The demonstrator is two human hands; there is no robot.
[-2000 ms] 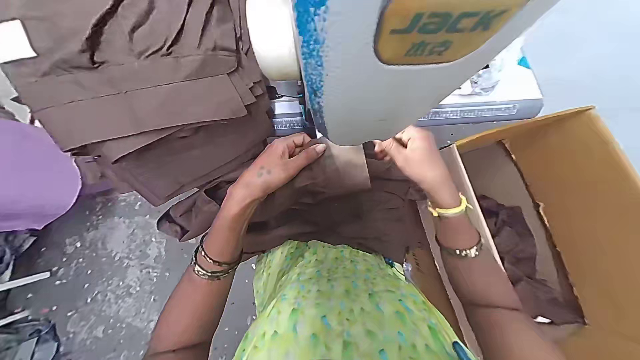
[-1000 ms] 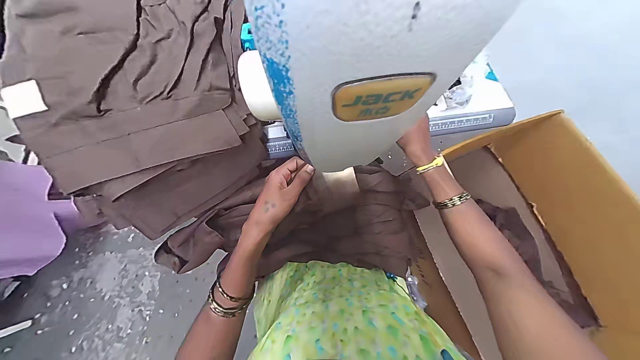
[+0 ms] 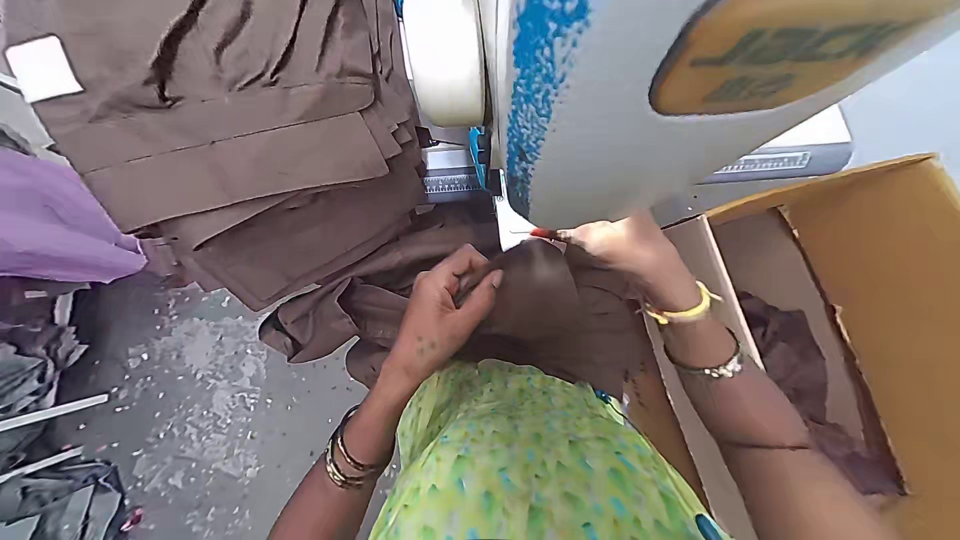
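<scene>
Brown fabric [image 3: 540, 300] lies bunched in front of the Jack sewing machine [image 3: 615, 112], partly over my lap. My left hand [image 3: 450, 307] pinches a fold of it between thumb and fingers. By the lower end of the machine head, my right hand [image 3: 630, 247] is closed on a thin item with a red tip [image 3: 546, 233]; its kind is unclear. That tip is beside a white, pointed piece [image 3: 511, 217] just above the cloth. The needle area is mostly hidden by the machine head.
A stack of brown garment pieces [image 3: 240, 157] lies left of the machine. On the right, an open cardboard box [image 3: 885, 300] holds more dark brown cloth [image 3: 787, 352]. Purple cloth [image 3: 60, 217] hangs at the far left, above the grey floor [image 3: 202, 390].
My right hand, partly behind the machine head a second ago, has come out in front with the red-tipped item showing. My left hand has a raised fold of the cloth. The view has shifted.
</scene>
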